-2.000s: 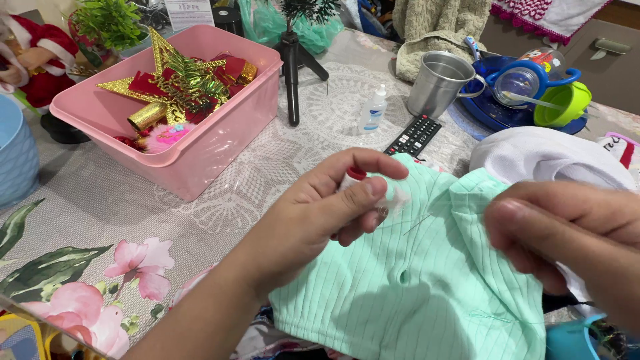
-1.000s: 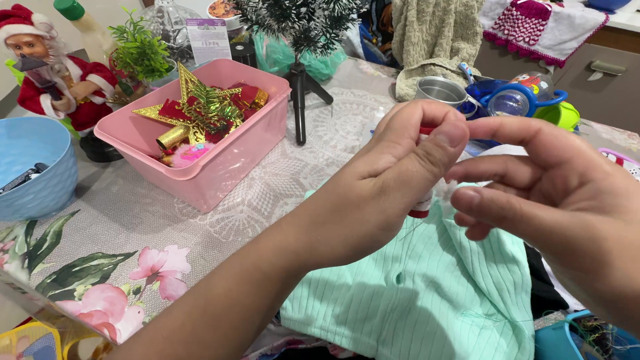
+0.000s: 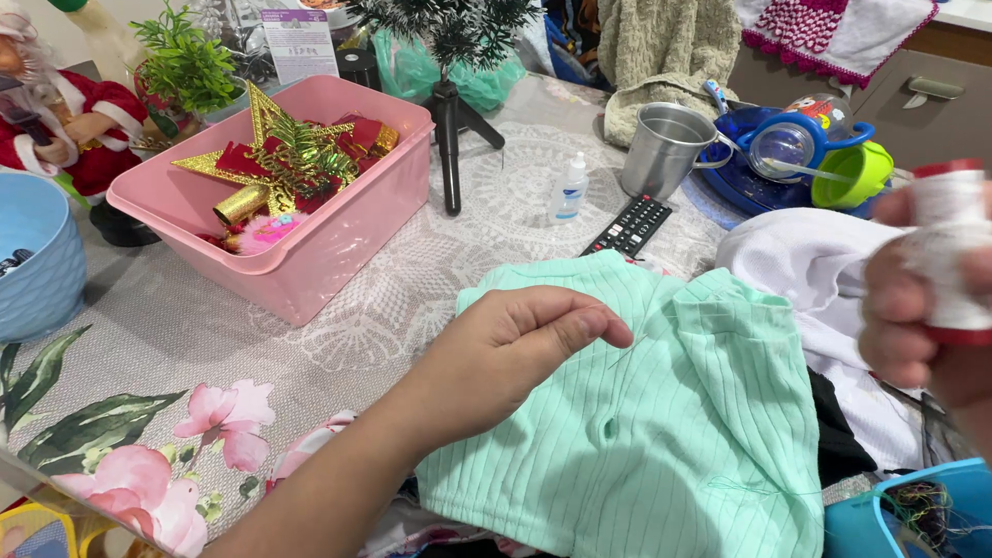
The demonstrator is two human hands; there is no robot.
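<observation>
My left hand (image 3: 519, 349) is over the mint-green ribbed garment (image 3: 635, 434), thumb and forefinger pinched on a fine thread; what looks like a thin needle (image 3: 624, 353) hangs just beyond the fingertips. At the right edge, blurred, my right hand (image 3: 903, 310) holds a white thread spool with red ends (image 3: 953, 256). The garment lies spread on the table with a small hole (image 3: 609, 428) near its middle. Loose green thread (image 3: 756, 487) lies on its lower right part. A white cloth (image 3: 806, 263) lies beside it, partly hidden by my right hand.
A pink plastic bin (image 3: 356, 225) of Christmas decorations stands at the left, near a light blue bowl (image 3: 39, 256). Behind the garment are a remote control (image 3: 629, 226), a small dropper bottle (image 3: 570, 190) and a metal mug (image 3: 666, 151). A blue container (image 3: 860, 519) with tangled threads sits lower right.
My hands were close together around the spool a second ago. Now they are apart, with the spool in my right hand at the right edge and my left hand lower over the garment.
</observation>
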